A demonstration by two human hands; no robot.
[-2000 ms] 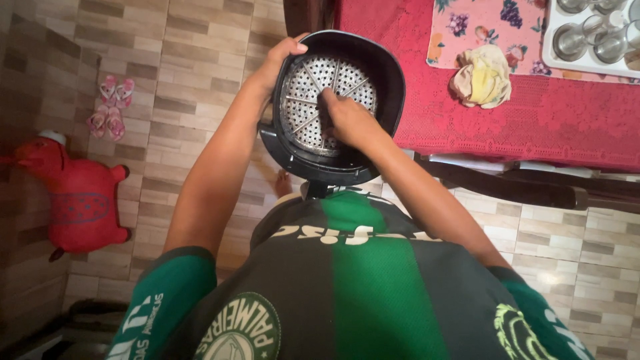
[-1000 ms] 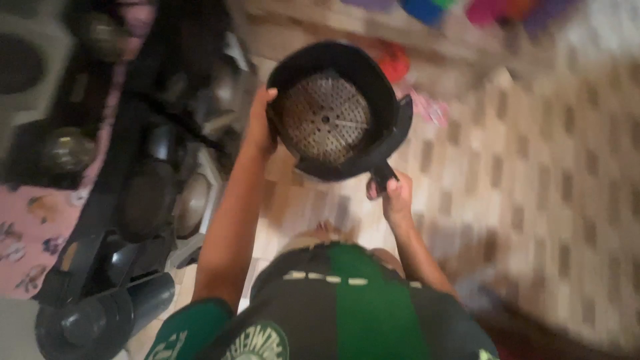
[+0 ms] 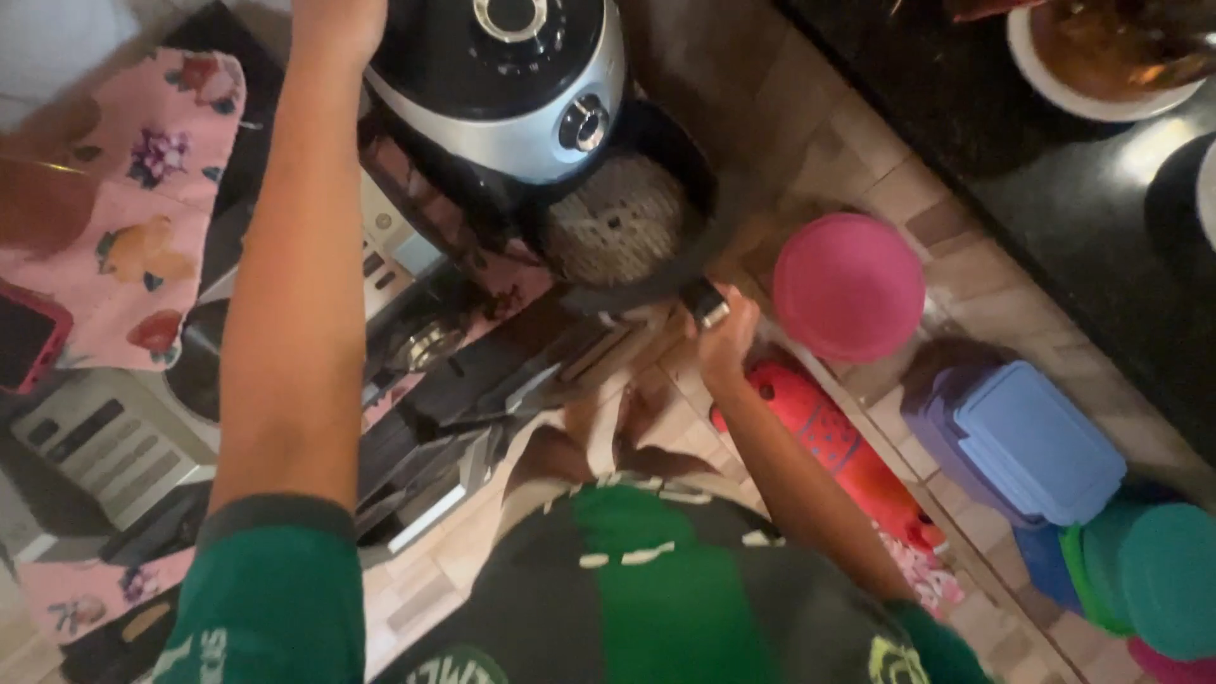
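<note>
An air fryer (image 3: 494,85) with a black top and silver front band stands at the top centre. Its black basket (image 3: 665,275) is partly in the body and partly out, with a round perforated metal plate (image 3: 617,223) on its floor. The basket's handle (image 3: 705,302) is in my right hand (image 3: 730,332). My left hand (image 3: 339,24) rests at the left side of the air fryer's top; its fingers are cut off by the frame edge, so what they touch is hidden.
On the left are a floral cloth (image 3: 142,228), a phone in a pink case (image 3: 28,337) and dark kitchen items. To the right are a pink round container (image 3: 848,287), a blue lidded box (image 3: 1040,442), a teal container (image 3: 1173,579) and a dark stone counter (image 3: 1026,190) with a bowl (image 3: 1107,66).
The basket was held free in both hands; now it is partly inside the air fryer. My left hand has let go of it and is at the air fryer. The view has swung strongly.
</note>
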